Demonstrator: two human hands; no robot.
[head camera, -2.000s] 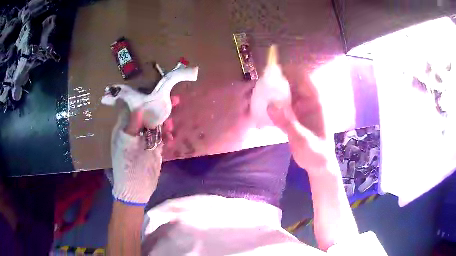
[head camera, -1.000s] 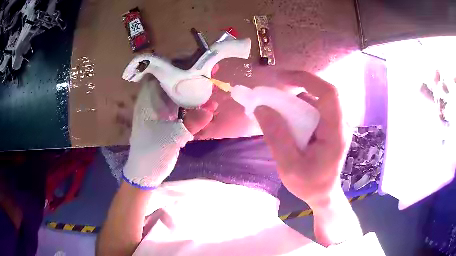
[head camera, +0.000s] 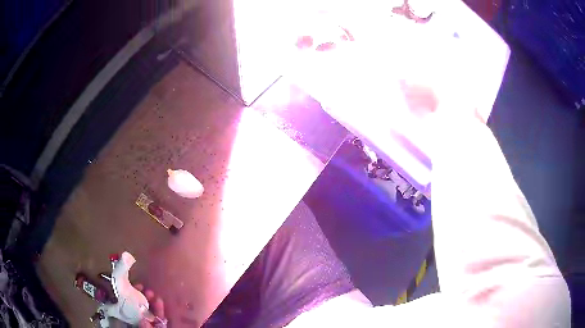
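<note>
The white toy scooter body (head camera: 128, 300) is at the bottom left, over the brown bench cover (head camera: 115, 211), with its red tail light upward. My left hand (head camera: 154, 312) holds it from the right; only bare fingertips show and the rest is cut off by the lower edge. The white glue bottle (head camera: 186, 184) lies on its side, out of my hands. The gold tool (head camera: 159, 213) lies below it. My right hand (head camera: 420, 96) is over the glaring white tray (head camera: 365, 70), nearly washed out by light; its fingers cannot be made out.
A red packet (head camera: 86, 287) lies left of the toy body. A blue bin (head camera: 378, 211) with small grey and white parts (head camera: 391, 176) is below the tray. Dark and white parts are at the lower left corner. Yellow-black floor tape (head camera: 417, 278) shows below.
The view has swung right. The glue bottle has left my right hand and lies on the bench. My right arm now reaches over the tray. My left hand still holds the toy body.
</note>
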